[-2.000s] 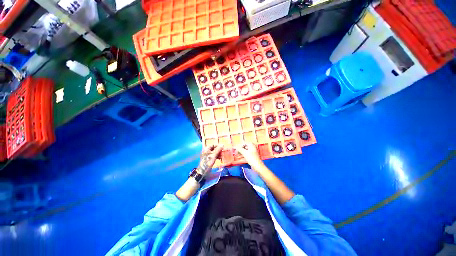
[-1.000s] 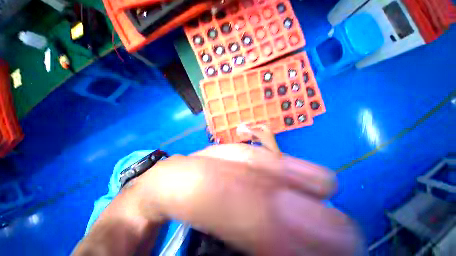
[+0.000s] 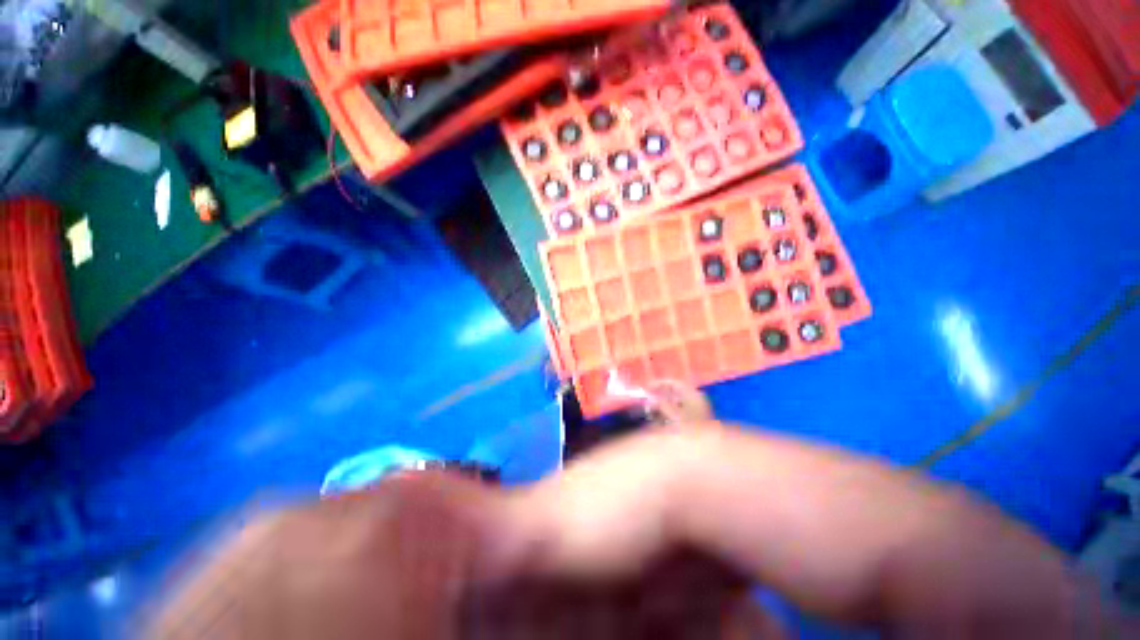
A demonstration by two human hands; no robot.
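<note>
An orange compartment tray [image 3: 645, 300] lies in front of me, with black round units [image 3: 774, 338] in its right-hand cells and bare cells at its left and middle. It overlaps another tray along its right edge. A second orange tray [image 3: 671, 183] behind it holds more round units. My left hand [image 3: 600, 525] is very close to the camera, large and blurred across the bottom; its fingertips are unclear. My right hand [image 3: 681, 403] is at the front tray's near edge, mostly hidden behind the left hand. A pale shiny patch shows by its fingers; I cannot tell whether it holds anything.
Orange trays and a black divided tray [image 3: 431, 91] are stacked on the green bench [image 3: 138, 269]. A white bottle [image 3: 123, 148] and a black box with a yellow label [image 3: 265, 125] stand left. Another tray stack [image 3: 44, 319] is far left. A blue stool [image 3: 931, 125] is right.
My left hand has risen from the front tray to close before the camera, and now covers more of the bottom. My right hand remains by the tray's near edge. The view has shifted.
</note>
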